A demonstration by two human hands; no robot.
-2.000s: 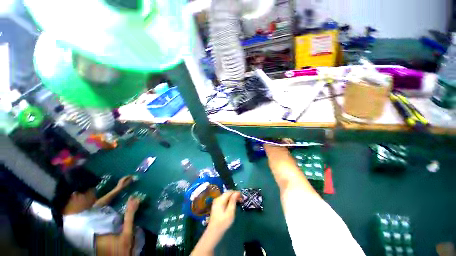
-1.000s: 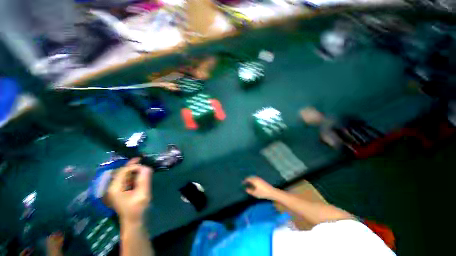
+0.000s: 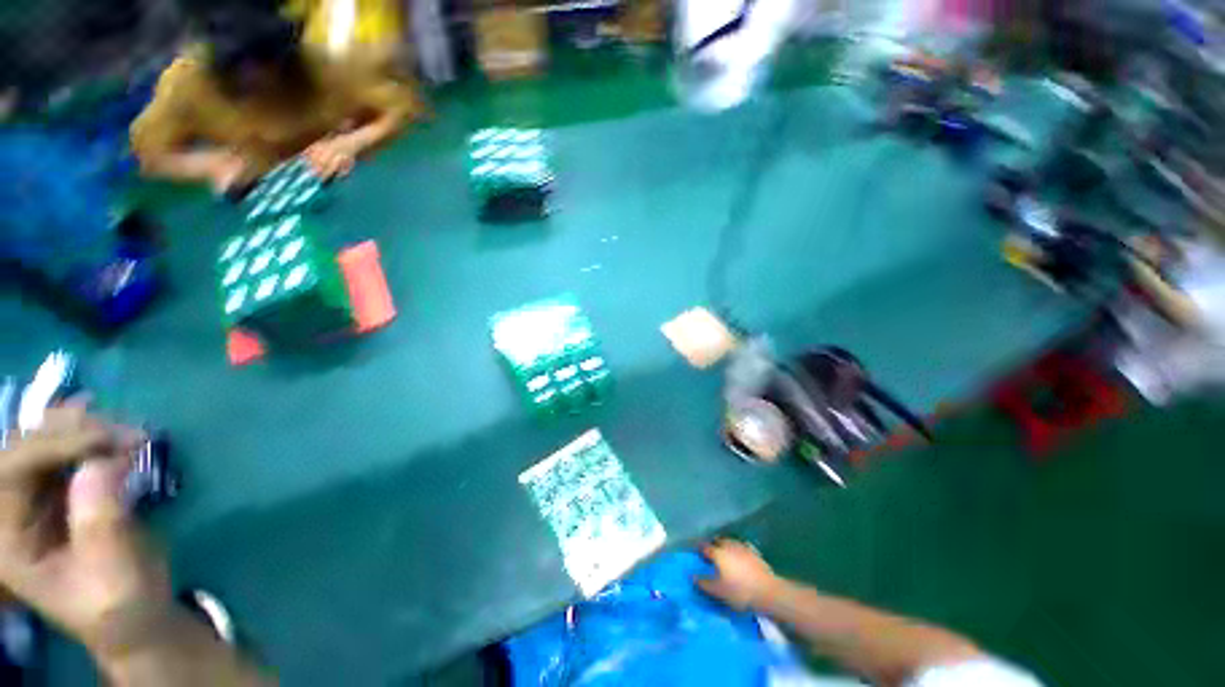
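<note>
A green circuit board panel (image 3: 591, 503) lies singly near the bench's front edge, with pale board edges showing at its ends. A green stack of panels (image 3: 551, 352) with white squares on top stands beyond it. My left hand (image 3: 83, 517) is blurred and cut off at the left edge, its fingers curled beside a small dark object (image 3: 155, 467); whether it holds anything is unclear. My right hand (image 3: 736, 574) is low, at the bench's front edge beside the blue cloth (image 3: 645, 624), right of the panel; its fingertips are unclear.
A person in brown (image 3: 276, 108) handles a panel at the far left, near a stack (image 3: 276, 275) on a red mat (image 3: 366, 285). Another stack (image 3: 511, 168) stands farther back. A tan square (image 3: 699, 336), a round reel (image 3: 756, 432) and dark tangled items lie right.
The view has swung right and the fan has left it. My left hand now shows at the left edge. My right hand is now by the blue cloth, nearer the panel.
</note>
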